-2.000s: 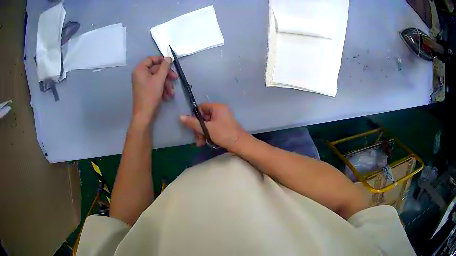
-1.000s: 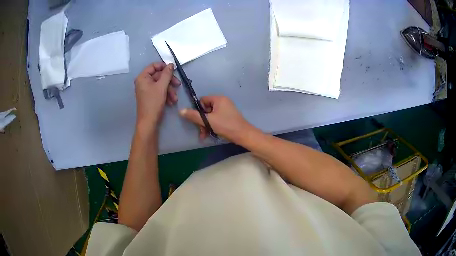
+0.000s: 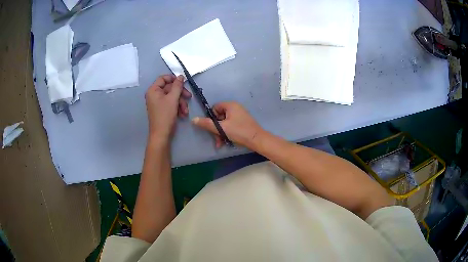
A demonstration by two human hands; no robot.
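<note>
A small stack of white interfacing pieces (image 3: 205, 45) lies tilted on the table in front of me. My left hand (image 3: 168, 98) pinches the stack's lower left corner between thumb and finger. My right hand (image 3: 230, 124) holds the black fabric shears (image 3: 201, 96) by the handles. The long blades point up and left, across the stack's left part, beside my left fingertips. Whether the blades are parted is hard to tell.
Cream fabric panels (image 3: 320, 71) lie right of centre. More white pieces (image 3: 109, 69) and grey strips (image 3: 62, 109) lie at left. A steam iron (image 3: 432, 42) is at the right edge. A yellow-framed cart (image 3: 400, 191) stands below the table; brown cardboard (image 3: 46, 204) borders its left.
The whole view has shifted, so the table things appear lower and further right. Both hands keep nearly the same pose at the stack's corner, with the shears still across it.
</note>
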